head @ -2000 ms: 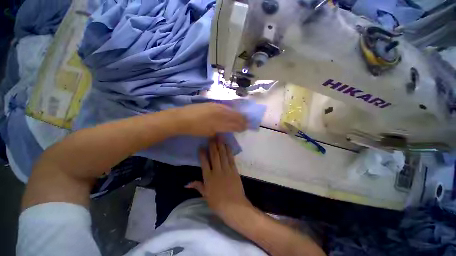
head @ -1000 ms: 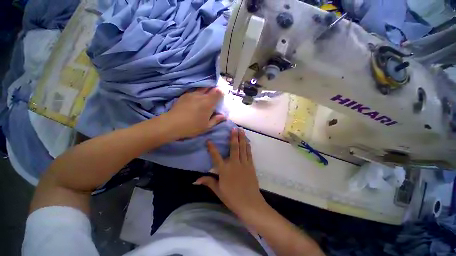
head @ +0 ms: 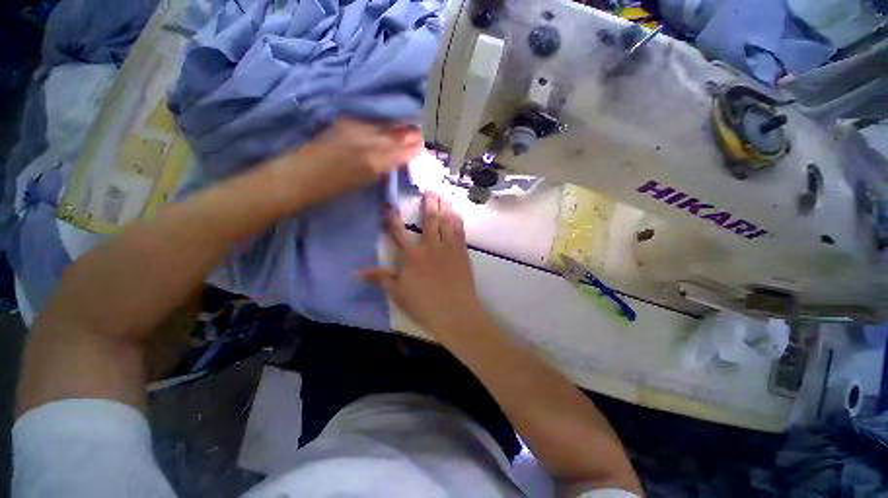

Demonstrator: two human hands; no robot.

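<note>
The light blue garment piece (head: 336, 263) lies in folds left of the needle and hangs over the table's front edge. My left hand (head: 375, 151) is blurred and grips the cloth just left of the lit needle area. My right hand (head: 433, 263) lies with spread fingers, its fingertips at the cloth's right edge and on the table below the needle. The presser foot and needle (head: 472, 185) sit under the left end of the off-white HIKARI sewing machine (head: 623, 156). The glare there hides whether cloth is under the foot.
Blue and yellow-green thread snips (head: 606, 292) lie right of the needle. Crumpled whitish plastic (head: 735, 340) lies under the machine's right end. Yellow tape (head: 584, 224) patches the table (head: 545, 311). Blue cloth is heaped at the far left and lower right.
My left hand has moved up and slightly left with the cloth. My right hand has moved up and left, nearer the needle. The cloth's right edge has shifted left, baring more table.
</note>
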